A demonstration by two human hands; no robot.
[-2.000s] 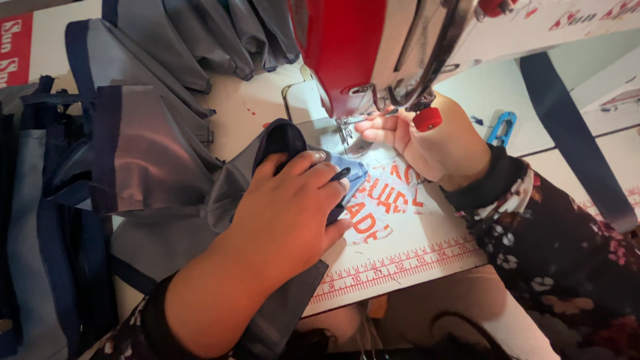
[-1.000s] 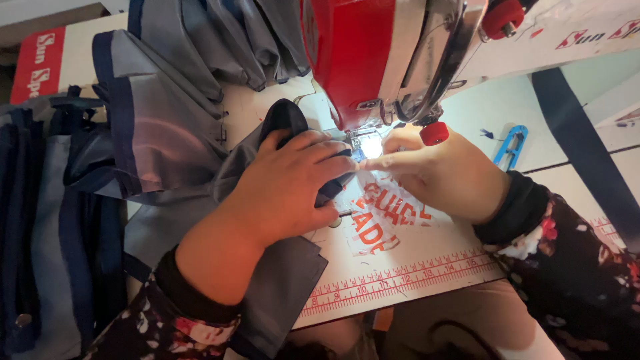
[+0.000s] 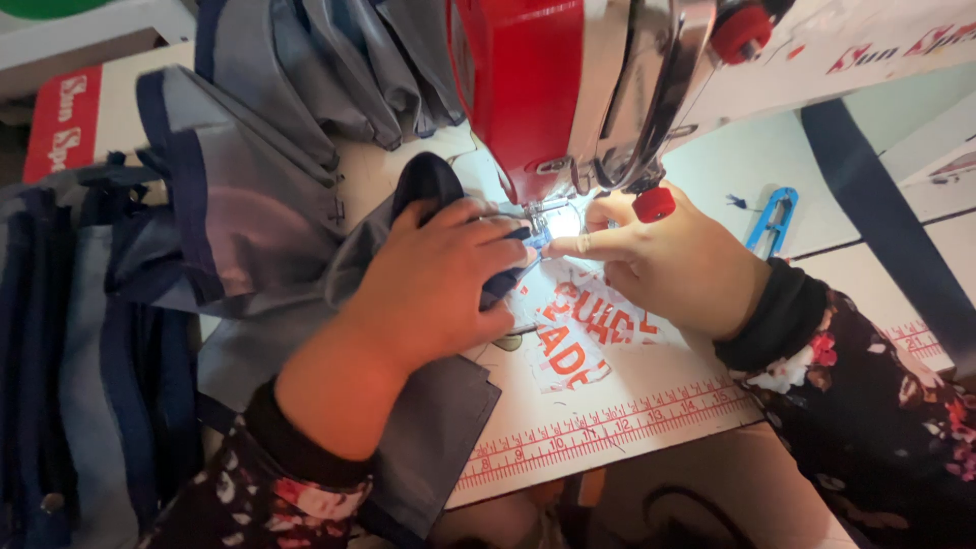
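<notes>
My left hand grips the bunched edge of a grey fabric piece with dark navy trim, just left of the presser foot of a red and white sewing machine. My right hand lies to the right of the foot. Its index finger reaches to the fabric edge at the needle area, near my left fingertips; the other fingers are curled. Whether it pinches the fabric cannot be told. The lamp's glare partly hides the stitching spot.
Blue thread snips lie right of my right hand, beside a navy strip. Grey and navy fabric pieces are heaped at the left and behind. A printed red ruler runs along the table's front edge. Torn printed plastic sits below the foot.
My right hand has come down from beside the needle, its index finger now stretched toward the fabric at the foot. My left hand stays on the fabric. The view has shifted slightly.
</notes>
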